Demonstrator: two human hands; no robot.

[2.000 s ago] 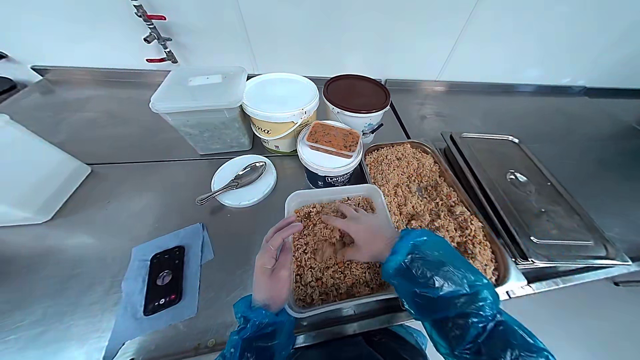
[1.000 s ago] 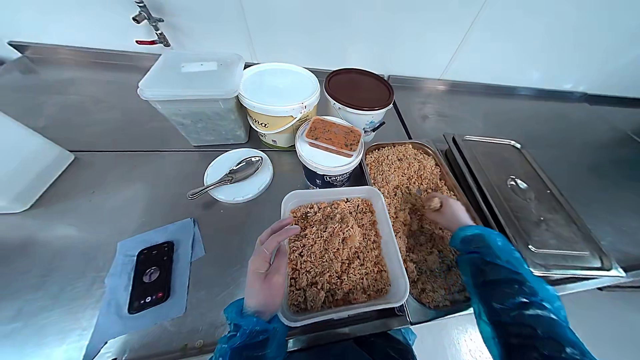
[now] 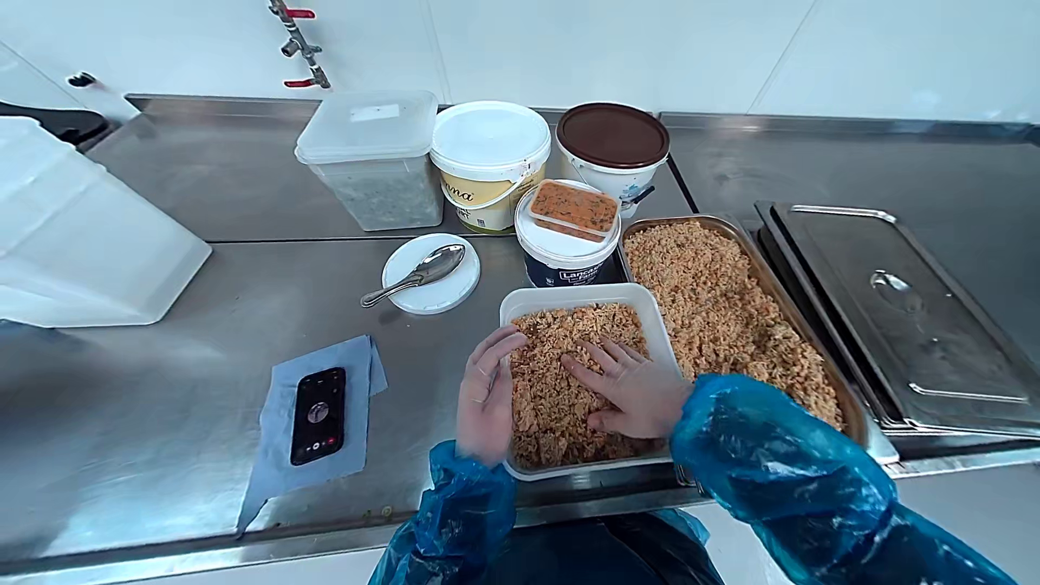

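A white plastic tub (image 3: 660,333) full of a brown, crumbly, grain-like food (image 3: 552,382) stands at the counter's front edge. My right hand (image 3: 630,390), in a clear glove and blue plastic sleeve, lies palm down with spread fingers on that food. Against the tub's left wall rests my left hand (image 3: 487,394), fingertips over the rim. To the right, a deep steel tray (image 3: 768,280) holds more of the crumbly food. Behind the tub, a small clear container of orange-brown food (image 3: 574,208) sits on a white-lidded bucket (image 3: 561,258).
Steel lids (image 3: 902,309) lie at the right. Behind are a lidded clear box (image 3: 370,134), a cream bucket (image 3: 490,138) and a brown-lidded bucket (image 3: 613,138). A spoon (image 3: 418,275) rests on a white lid (image 3: 443,296); a phone (image 3: 318,414) lies on blue paper (image 3: 357,439).
My right hand has moved left from the steel tray, where it was one second ago, onto the food in the white tub. My left hand remains at the tub's left side.
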